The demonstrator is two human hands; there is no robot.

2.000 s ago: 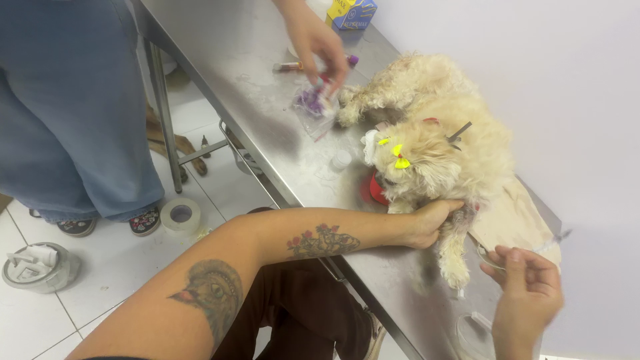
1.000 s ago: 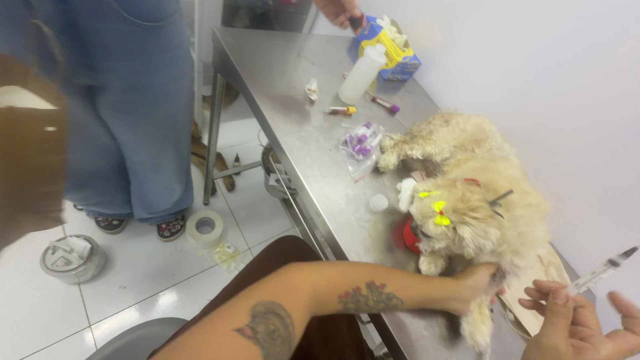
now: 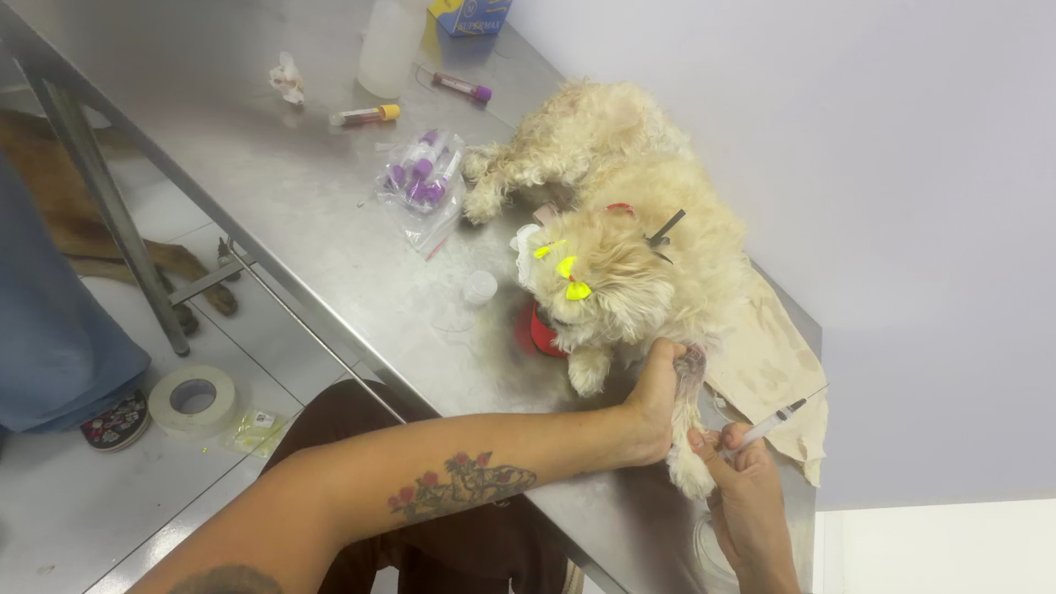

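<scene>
A curly cream-coloured dog lies on a steel table, with yellow bows and a dark ribbon on its head. My left hand is closed around the upper part of its front leg, where the fur is short and looks wet; part of my fingers is hidden behind the leg. Beside the paw, my right hand holds a syringe between thumb and fingers, its bare needle pointing up and right, away from the leg. Under the dog's chin is a red object. A beige cloth lies beside the dog.
On the steel table are a bag of purple-capped tubes, a yellow-capped tube, a purple-capped tube, a white cap, a bottle and a glove box. Tape and another dog are on the floor.
The right hand and syringe have come down beside the dog's front paw. The other person's hand, seen near the glove box earlier, is out of view. My left hand stays on the leg.
</scene>
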